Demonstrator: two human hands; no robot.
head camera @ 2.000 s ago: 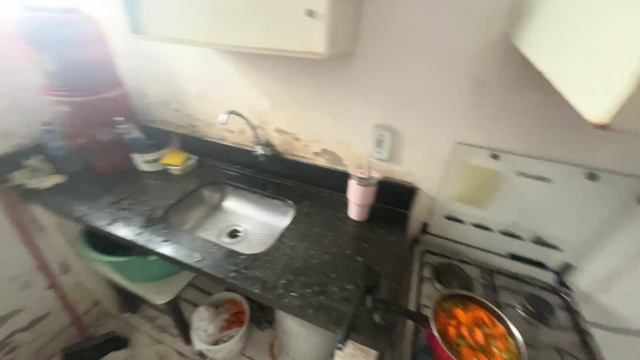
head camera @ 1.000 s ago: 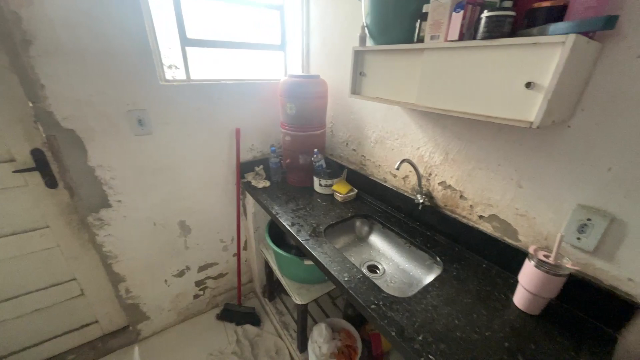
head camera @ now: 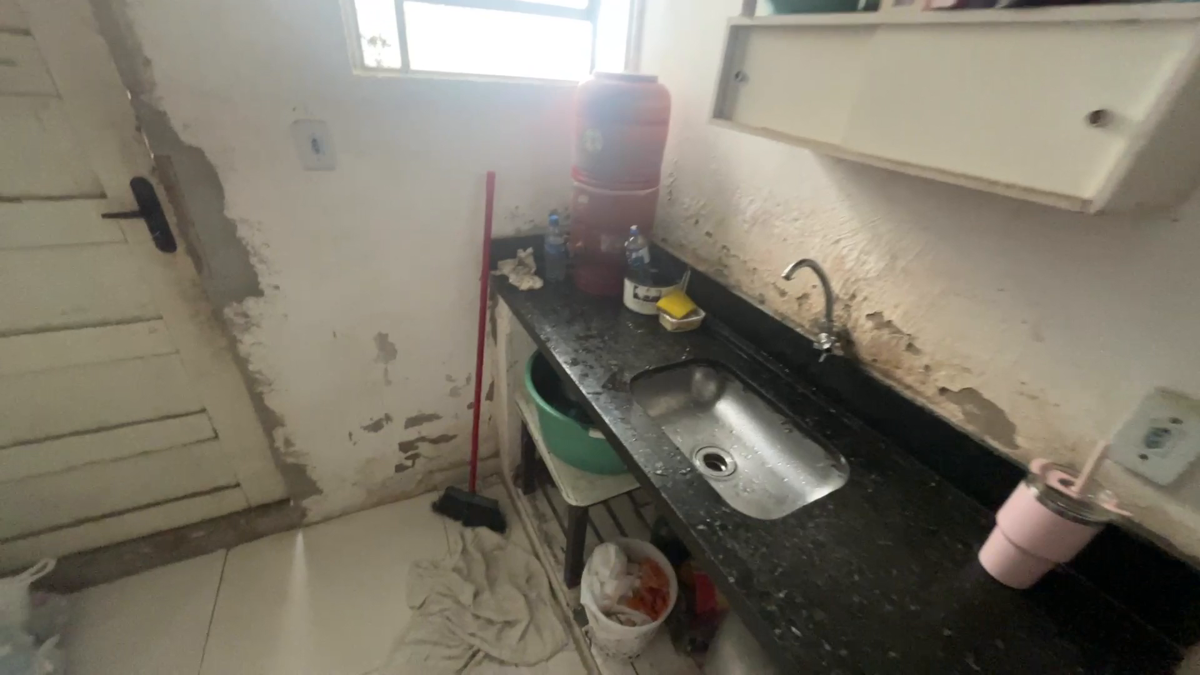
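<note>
Neither my left hand nor my right hand shows in the head view. A stainless steel sink (head camera: 750,441) is set in a black stone countertop (head camera: 900,581), with a curved metal faucet (head camera: 820,305) behind it. On the counter at the right stands a pink tumbler (head camera: 1041,530) with a lid and straw. A yellow sponge (head camera: 676,303) rests on a small container left of the sink, beside a white tub (head camera: 645,292). Plastic bottles and a reddish two-part water filter (head camera: 619,183) stand in the far corner.
A red-handled broom (head camera: 482,328) leans on the wall beside the counter. A cloth (head camera: 483,600) lies on the tiled floor. Below the counter are a green basin (head camera: 572,431) on a small table and a white waste bucket (head camera: 628,600). A white cabinet (head camera: 937,103) overhangs; a door (head camera: 84,309) is at left.
The view has swung left, away from the stove and the pan of chopped orange and green food that showed two seconds ago. The tumbler and sponge have stayed in place.
</note>
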